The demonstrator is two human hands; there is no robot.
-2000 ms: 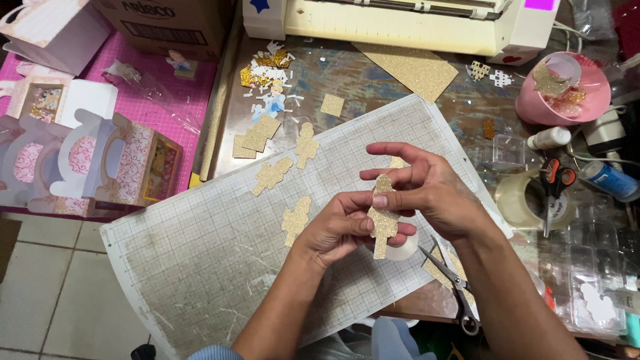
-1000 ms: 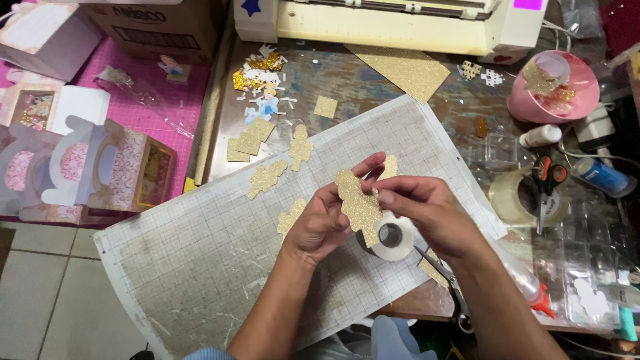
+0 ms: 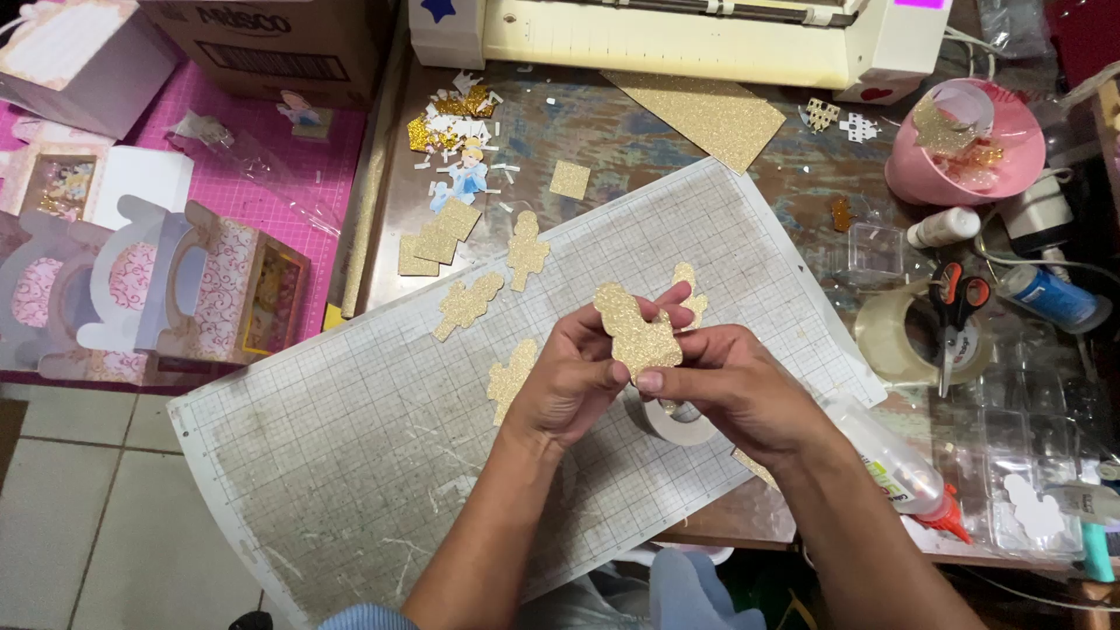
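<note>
Both hands hold a gold glitter cutout [image 3: 637, 331] above a worn gridded cutting mat [image 3: 367, 455]. My left hand [image 3: 573, 376] grips its left and lower edge between thumb and fingers. At its lower right edge, the thumb and fingers of my right hand [image 3: 744, 385] pinch it. A roll of white tape [image 3: 687, 430] lies on the mat just below the hands, partly hidden. Similar glitter cutouts lie around: one [image 3: 527, 251] at the mat's upper edge, one [image 3: 468, 304] to its left, one [image 3: 512, 376] beside my left wrist, and one [image 3: 689, 293] behind my fingers.
A cutting machine [image 3: 665, 52] stands at the back, near a glitter sheet [image 3: 709, 114] and glitter squares [image 3: 437, 236]. On the right are a pink bucket [image 3: 962, 149], scissors [image 3: 954, 306] on clear tape [image 3: 884, 341], and a glue bottle [image 3: 892, 455]. Decorated boxes [image 3: 227, 289] sit left.
The held cutout has turned from upright to a tilted position, and both hands have shifted around it. The scissors seen near my right forearm two seconds ago are now hidden.
</note>
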